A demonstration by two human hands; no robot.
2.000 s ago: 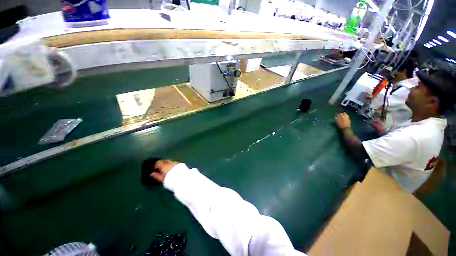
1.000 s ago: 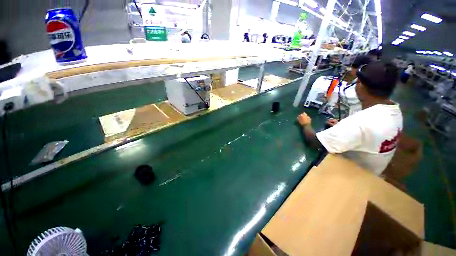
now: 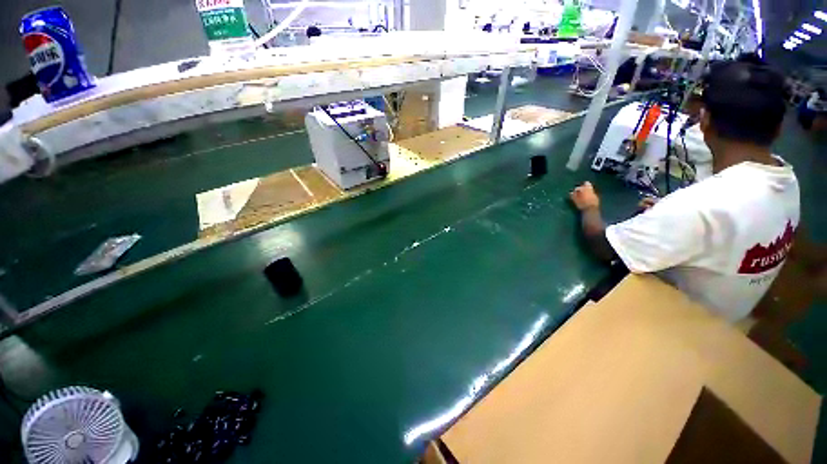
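No hand of mine is in view. A round black housing (image 3: 284,276) stands alone on the green bench (image 3: 363,335), left of the middle. A second black housing (image 3: 539,166) stands farther along the bench, near the neighbour. A loose pile of small glossy black parts (image 3: 216,426) lies at the lower left, beside a white desk fan (image 3: 74,433). Single parts in the pile are too small to tell apart.
A brown carton (image 3: 626,362) with open flaps is at the lower right. A person (image 3: 712,213) sits beyond it. A white-grey box (image 3: 347,145) stands on the ledge below the overhead shelf (image 3: 272,86). A silvery packet (image 3: 109,254) lies far left.
Two seconds ago a white-sleeved arm of mine reached to the near black housing. The hand let go and left the picture; the housing stands on the bench. The view has also shifted.
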